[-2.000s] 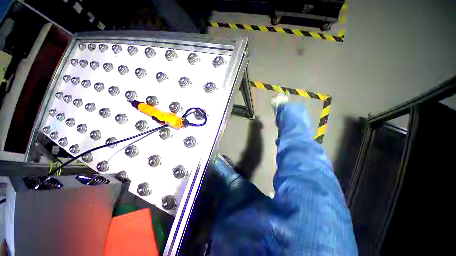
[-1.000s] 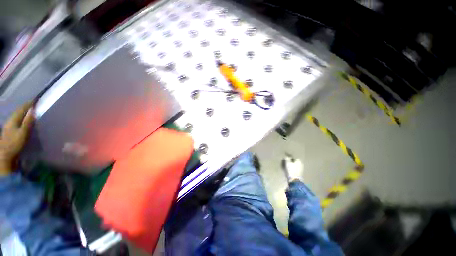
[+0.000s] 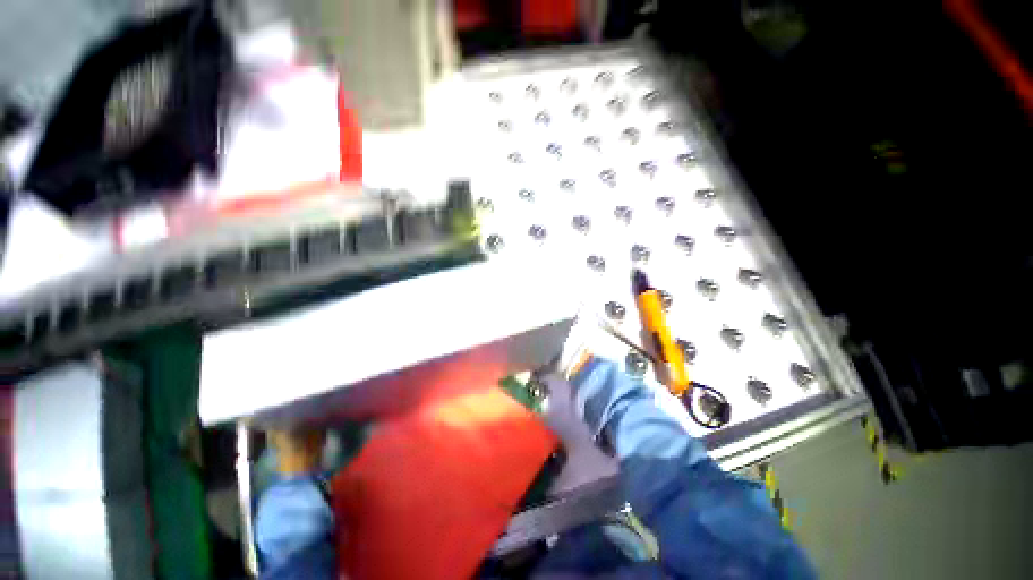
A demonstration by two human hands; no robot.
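Observation:
The silver-grey metal case (image 3: 391, 346) lies crosswise in front of me, its long top side bright and its near side showing a red reflection. My left hand (image 3: 297, 448), bare, grips its left end from the near side; the fingertips are hidden. My right hand (image 3: 575, 346), in a white glove, is on its right end, blurred and partly hidden by the sleeve. A red pad (image 3: 442, 493) lies just on the near side of the case. The orange-yellow electric screwdriver (image 3: 663, 340) lies on the ball transfer table (image 3: 742, 368), right of my right hand.
A long line rail (image 3: 340, 244) runs behind the case. A black fan-like unit (image 3: 130, 108) and red and white items are beyond it at the upper left. Green board (image 3: 170, 453) shows at the left. Dark equipment (image 3: 906, 227) stands past the table's right edge.
The view has swung left. My right hand has come from hanging over the floor to the case's right end. The case now shows its long side, with my left hand at its near left end.

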